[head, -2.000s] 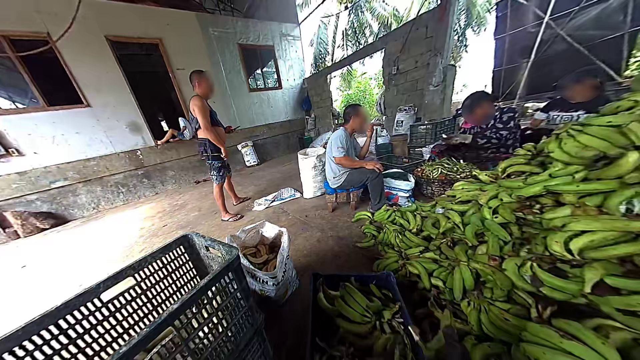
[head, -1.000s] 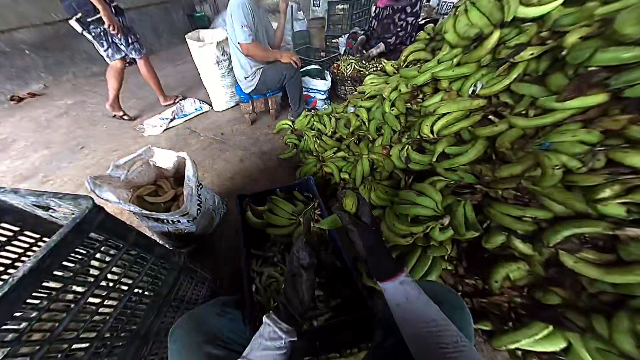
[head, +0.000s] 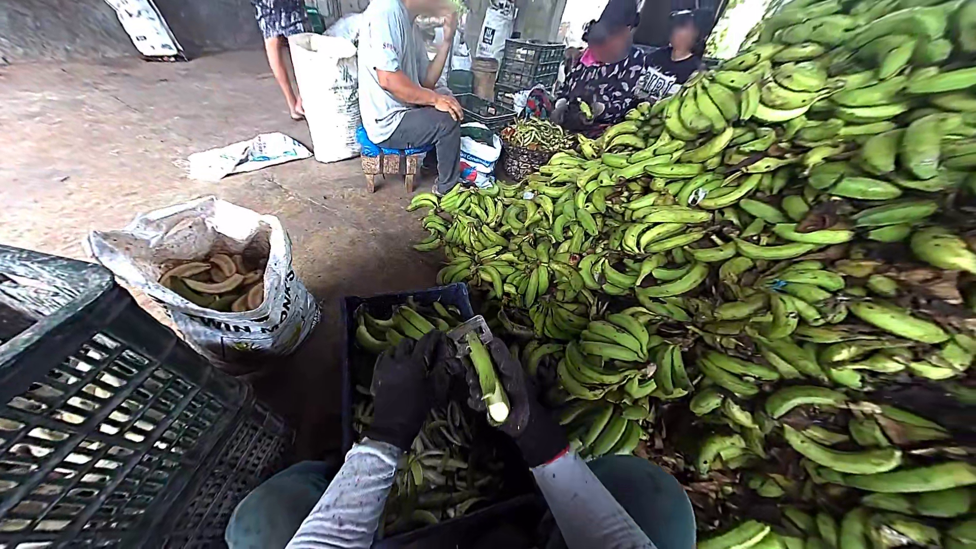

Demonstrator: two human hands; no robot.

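Observation:
My right hand [head: 522,408], in a dark glove, grips a green plantain [head: 484,370] whose lower end is cut and pale. Across the plantain's upper part lies a flat metal peeler [head: 470,329]. My left hand [head: 404,389], also in a dark glove, is curled at the peeler's left side and appears to hold it; its fingertips are partly hidden. Below both hands, a dark blue crate [head: 347,366] holds green plantains [head: 412,322] at its far end and a heap of peel strips [head: 450,450] nearer me.
A large heap of green plantains [head: 656,229] fills the right side. On the left are black slatted crates [head: 114,412] and a white sack [head: 255,324] of peeled plantains [head: 217,282]. A person [head: 400,76] sits on a stool [head: 391,164] ahead, others beyond; another's legs [head: 282,69] stand behind.
The view has tilted down since two seconds ago. Both hands have come into view; the peeler now shows across the plantain, between hands that are closer together than one second ago.

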